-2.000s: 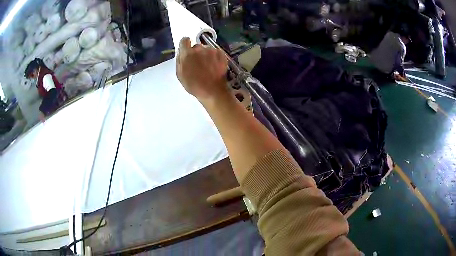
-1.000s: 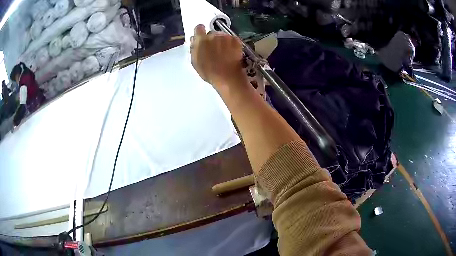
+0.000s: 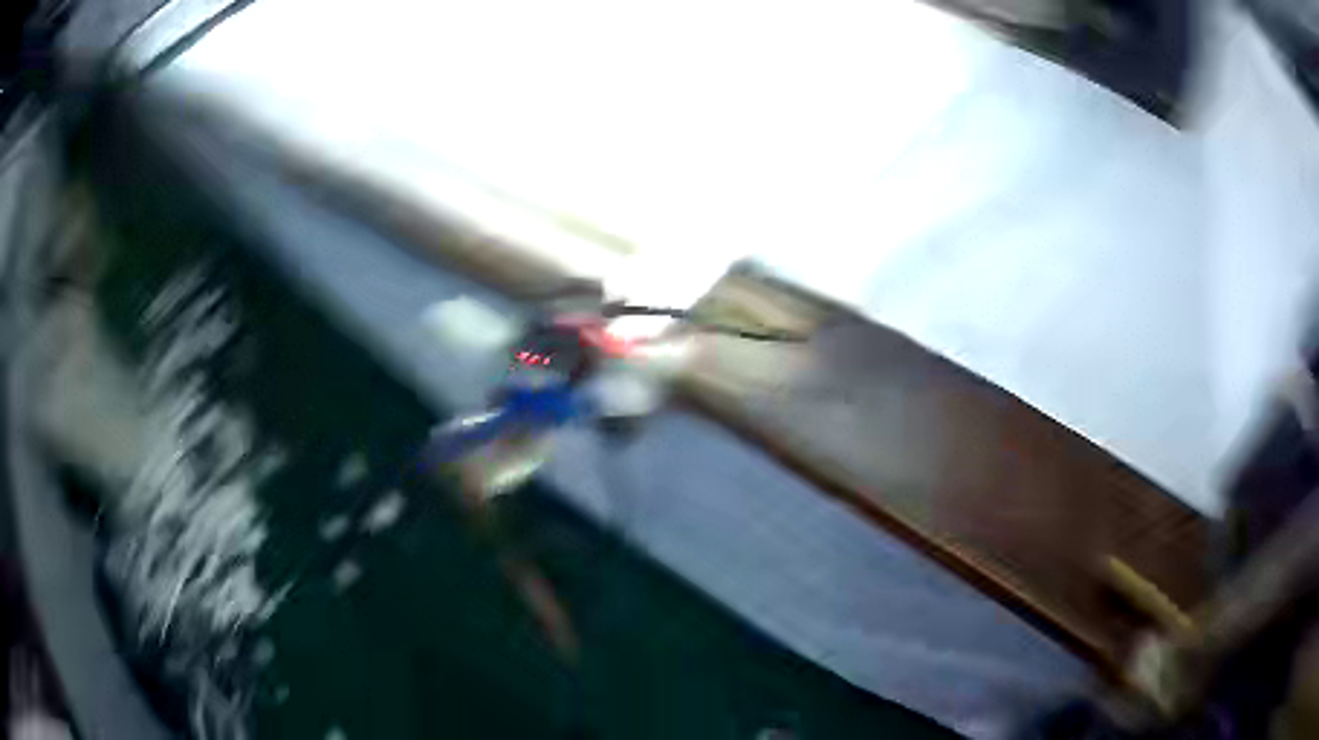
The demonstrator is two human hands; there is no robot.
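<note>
The view is strongly blurred. The white fabric [image 3: 694, 130] covers the upper part of the view and ends along a strip of the brown table [image 3: 998, 448]. The cutting machine [image 3: 543, 398], with blue and red parts, is at the table's near edge, left of centre. A dark cord touches the pale area beside it. Neither my left hand nor my right hand can be made out. A blurred brownish shape at the lower right edge cannot be identified.
The green floor [image 3: 391, 622] lies below and left of the table, with white scraps [image 3: 188, 506] on it. Pale cloth [image 3: 810, 535] hangs along the table's near side. A short yellowish stick [image 3: 1150, 593] lies near the table edge at lower right.
The view has swung left and down, towards the cutting machine and floor. My right hand, earlier at the white roll on its metal bar, has left the picture, as has the other person.
</note>
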